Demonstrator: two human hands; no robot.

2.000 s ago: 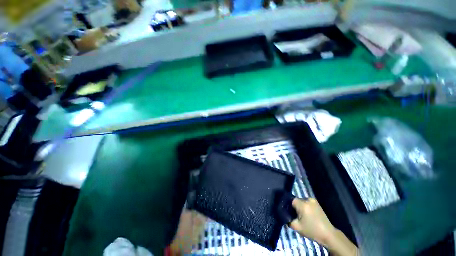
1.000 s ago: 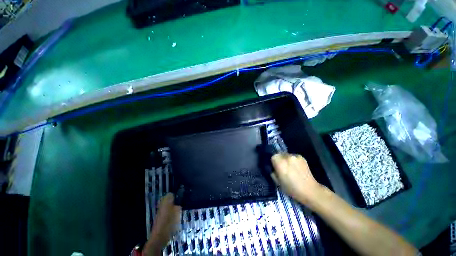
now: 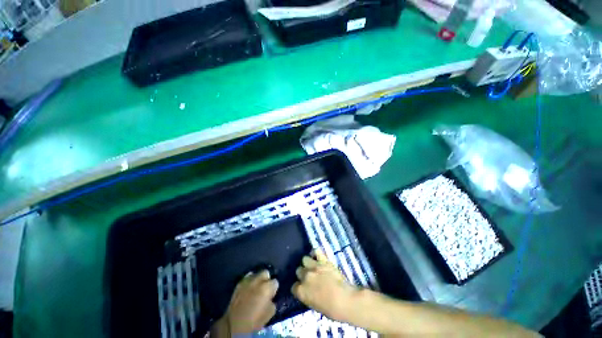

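Note:
A shallow black parts box (image 3: 254, 247) lies on rows of silver notched metal strips (image 3: 178, 297) inside a large deep-rimmed black tray (image 3: 135, 264). My left hand (image 3: 254, 297) is over the lower middle of the box, fingers curled down into it. My right hand (image 3: 323, 284) is at the box's right side, fingers curled over its inside. Dark coverings show on the left fingertips. Both fingertips are partly hidden, so I cannot tell whether they hold any small dark part.
A black box heaped with small white parts (image 3: 452, 228) is right of the tray. Beyond it lies a clear plastic bag (image 3: 495, 168). A white cloth (image 3: 353, 145) lies behind the tray. Black boxes (image 3: 191, 43) stand on the raised green shelf (image 3: 86, 112).
The black box, earlier tilted in my hands, now lies on the strips. My left hand has moved from its edge to over its inside; my right hand has moved inward. The view has shifted.

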